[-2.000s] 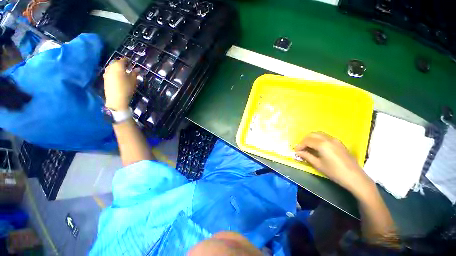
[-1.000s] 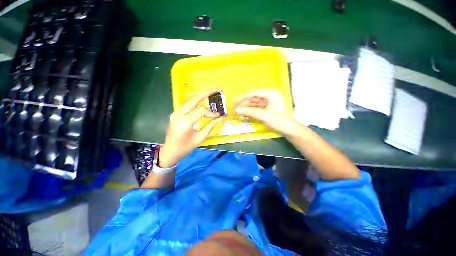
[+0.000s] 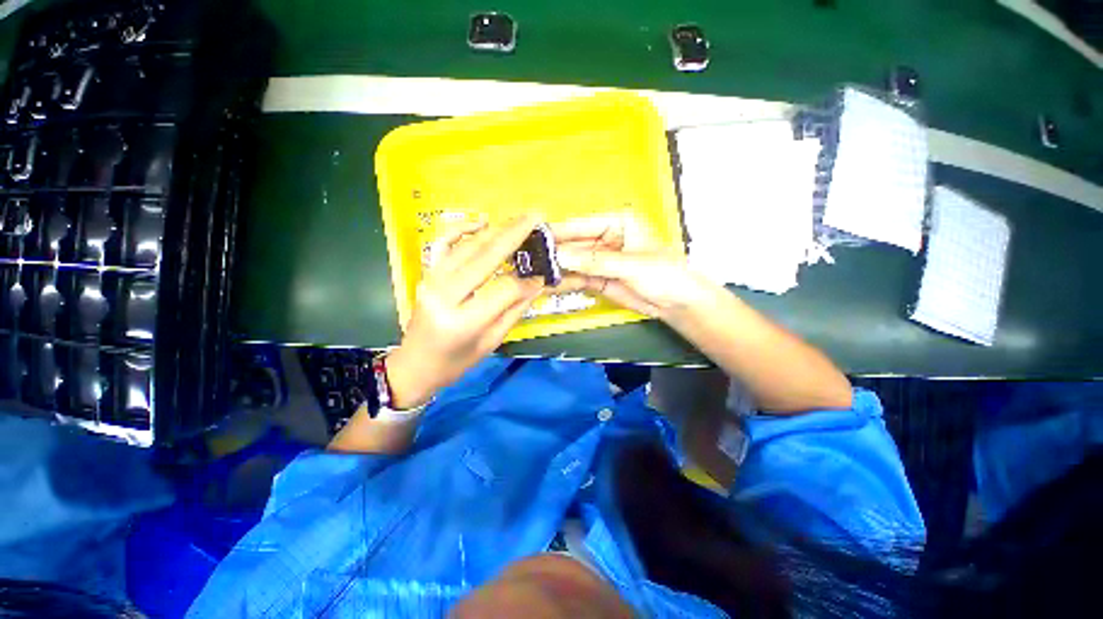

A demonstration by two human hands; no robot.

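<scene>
My left hand (image 3: 466, 300) holds a black watch housing (image 3: 536, 256) with a shiny rim by its edges, over the yellow tray (image 3: 532, 143). My right hand (image 3: 623, 264) is at the housing's right side, its fingertips pinched together against or very near the rim. Whether a small part is between those fingertips cannot be seen. Tiny whitish parts (image 3: 559, 302) lie in the tray below the hands, and more are partly hidden behind my left hand.
Black blister trays (image 3: 97, 260) are stacked at left. White sheets (image 3: 748, 200) and pale textured pouches (image 3: 877, 169), (image 3: 963, 264) lie right of the tray. Housings (image 3: 491, 32), (image 3: 689, 47) sit on the green belt (image 3: 593, 36). A blue bin (image 3: 194, 550) is at lower left.
My left hand has come from the black trays to the yellow tray with a housing. My right hand has risen from the tray and closed in on the housing. The view has turned.
</scene>
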